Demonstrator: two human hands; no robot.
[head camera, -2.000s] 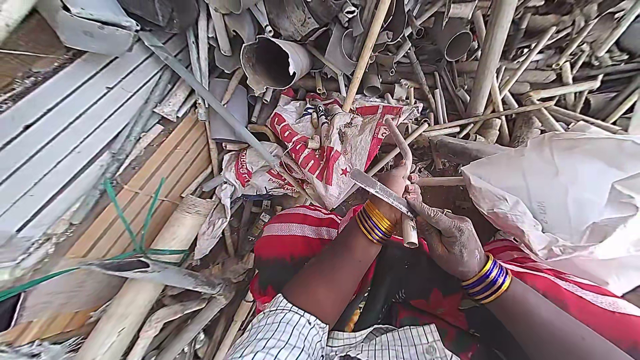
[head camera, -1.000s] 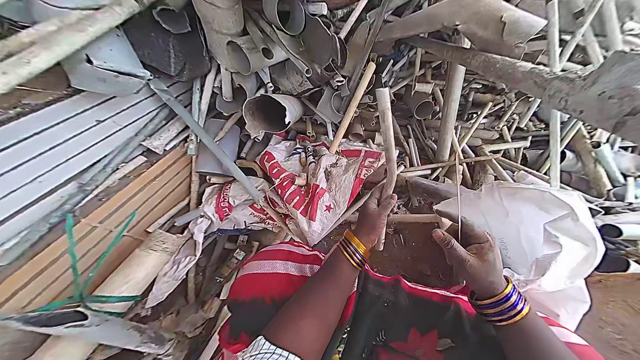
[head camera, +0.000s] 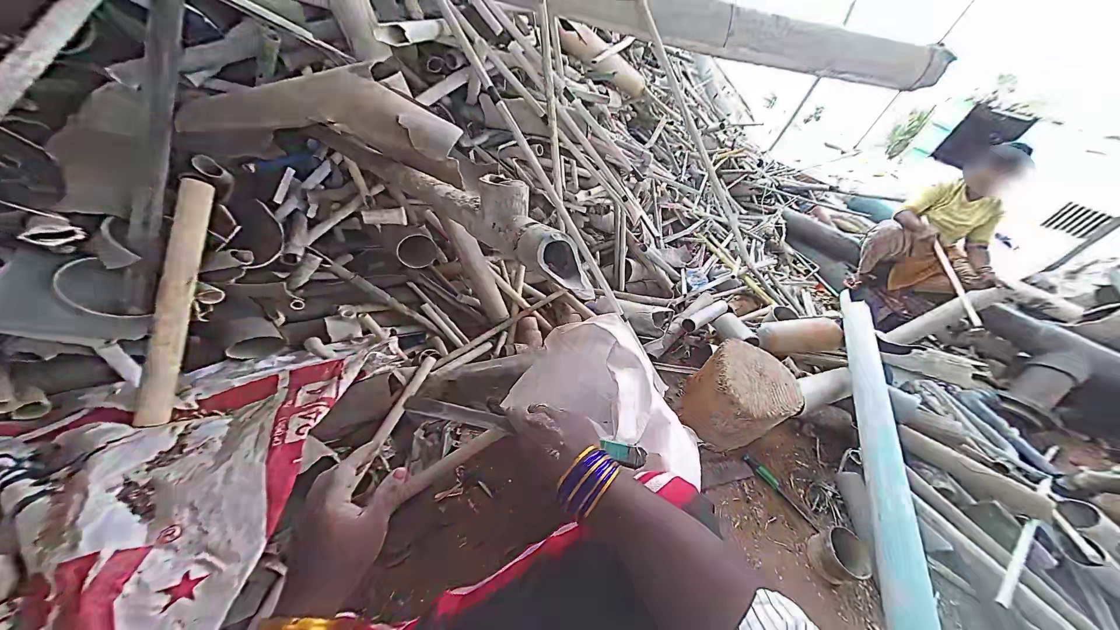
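Observation:
My left hand (head camera: 337, 534), lower left of centre, is closed around a thin pale pipe (head camera: 404, 404) pointing up and away. A second thin length (head camera: 446, 465) runs from the same hand toward my right hand; whether both are one bent piece I cannot tell. My right hand (head camera: 556, 437), blurred, grips a long blade (head camera: 457, 414); a green handle end (head camera: 624, 452) shows behind the fist, near the wrist. The blade lies just above the second length, contact unclear. A white sack (head camera: 626, 376) is beyond my right hand, and a red-and-white printed sack (head camera: 201, 490) lies left of my left hand.
A large heap of scrap pipes (head camera: 503, 210) spreads ahead. To the right are a rough brown block (head camera: 739, 394), a green-handled tool (head camera: 768, 479) on the soil and a long pale-blue pipe (head camera: 888, 490). Another person (head camera: 958, 219) sits farther off, holding a pale length.
The view has swung far to the right and up. My right hand, apart from my left hand's pipe a second ago, is now close to the end of the second length.

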